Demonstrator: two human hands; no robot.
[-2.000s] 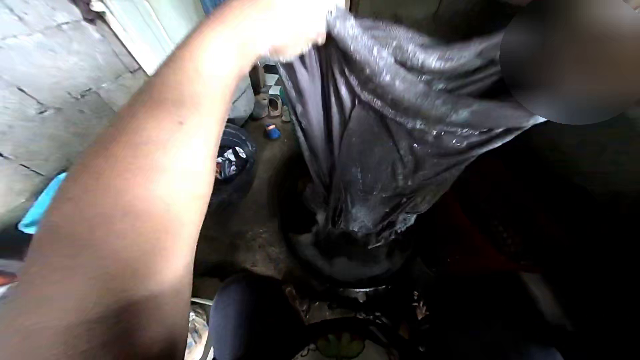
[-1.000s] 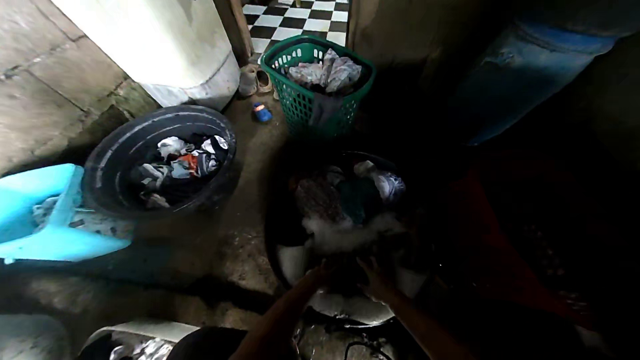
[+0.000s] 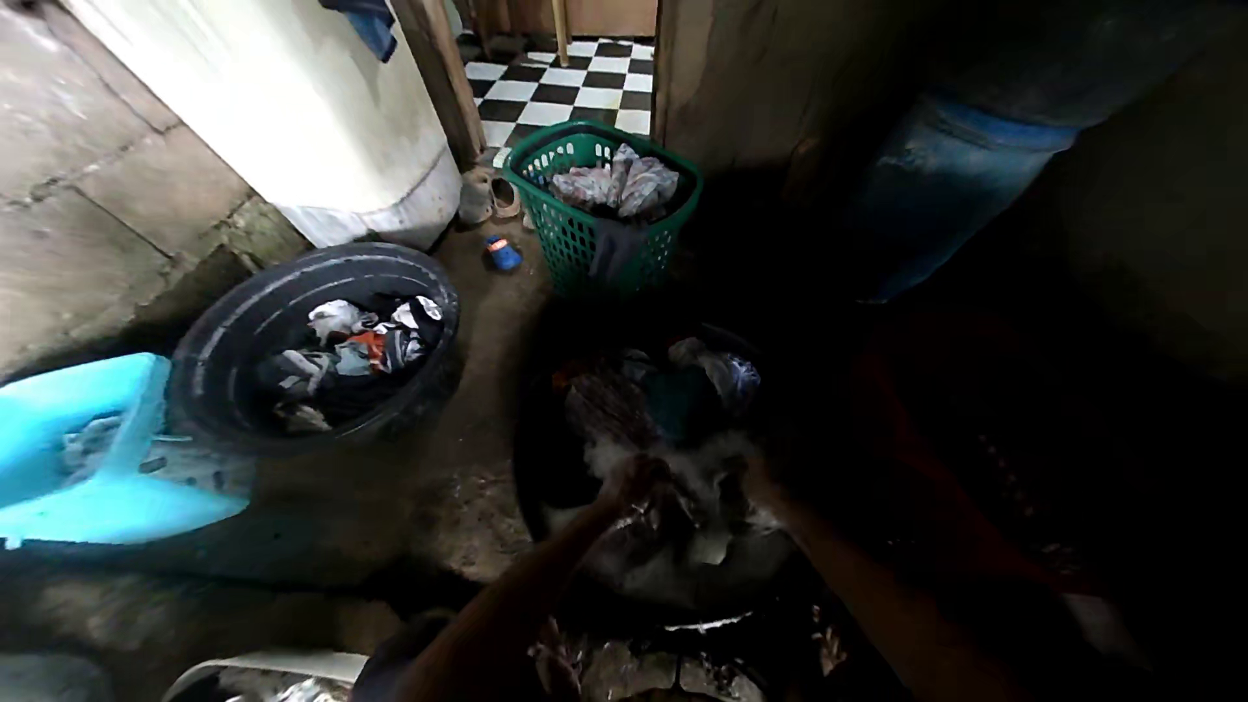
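Observation:
A dark round tub (image 3: 526,478) holds soapy water and wet clothes (image 3: 609,405), with a dark teal cloth (image 3: 680,400) among them at its far side. My left hand (image 3: 639,480) is in the suds at the middle of the tub, its fingers closed on a wet dark cloth (image 3: 648,531). To its right, my right hand (image 3: 760,486) is low in the tub at the same wet laundry; deep shadow and foam hide its fingers, so its grip cannot be made out.
A green laundry basket (image 3: 561,239) with clothes stands beyond the tub. To the left are a black basin (image 3: 219,336) of clothes and a light-blue plastic container (image 3: 127,507). Shoes (image 3: 476,198) and a blue item (image 3: 503,253) lie near the doorway. A blue drum (image 3: 965,185) stands right.
The dark wet cloth was held up high two seconds ago; one second ago both hands were low in the tub. Now my left hand grasps cloth there. The view has shifted greatly since the first frame.

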